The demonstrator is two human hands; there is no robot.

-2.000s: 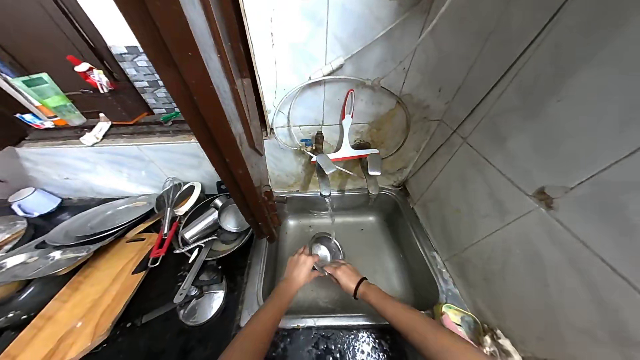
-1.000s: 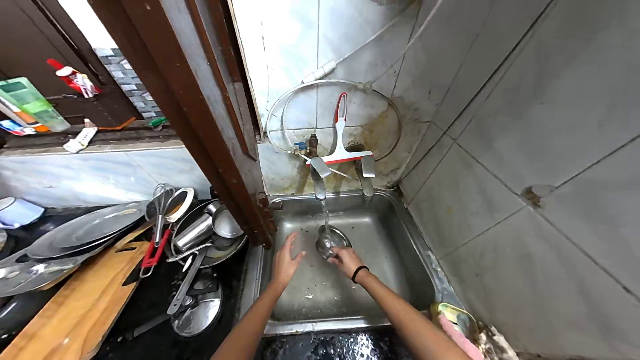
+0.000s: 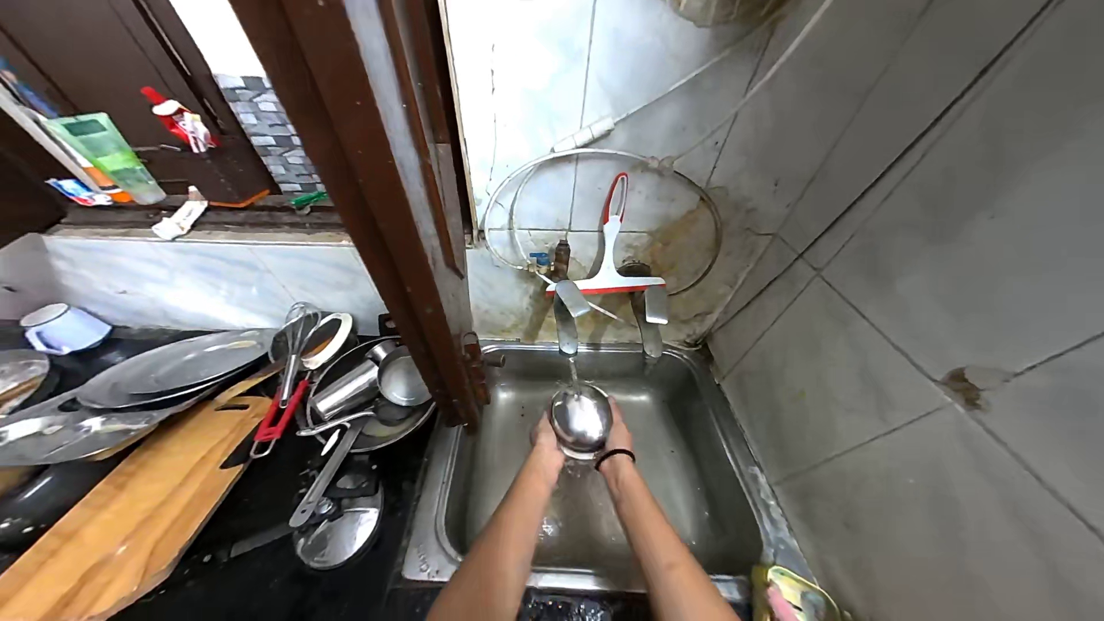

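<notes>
A small round steel bowl [image 3: 581,419] is held between my two hands over the steel sink [image 3: 638,517], its rounded side toward the camera. My left hand [image 3: 546,438] grips its left side, and my right hand [image 3: 616,429], with a dark band at the wrist, grips its right side. Most of the fingers are hidden behind the bowl. Water runs from the left tap [image 3: 567,328] onto the bowl's upper part. The right tap [image 3: 651,328] stands beside it. A white and red squeegee [image 3: 609,267] rests across the top of both taps.
Left of the sink, behind a brown wooden post [image 3: 371,172], stand a pan [image 3: 379,440] with steel cups, a whisk [image 3: 295,341], large steel plates [image 3: 181,366], a wooden cutting board [image 3: 147,509] and a lid [image 3: 341,535]. A yellow sponge dish [image 3: 798,595] sits at the sink's lower right corner.
My left hand was apart from the bowl one second ago and now holds its left side. The bowl has been turned and raised under the running water, its rounded side now showing.
</notes>
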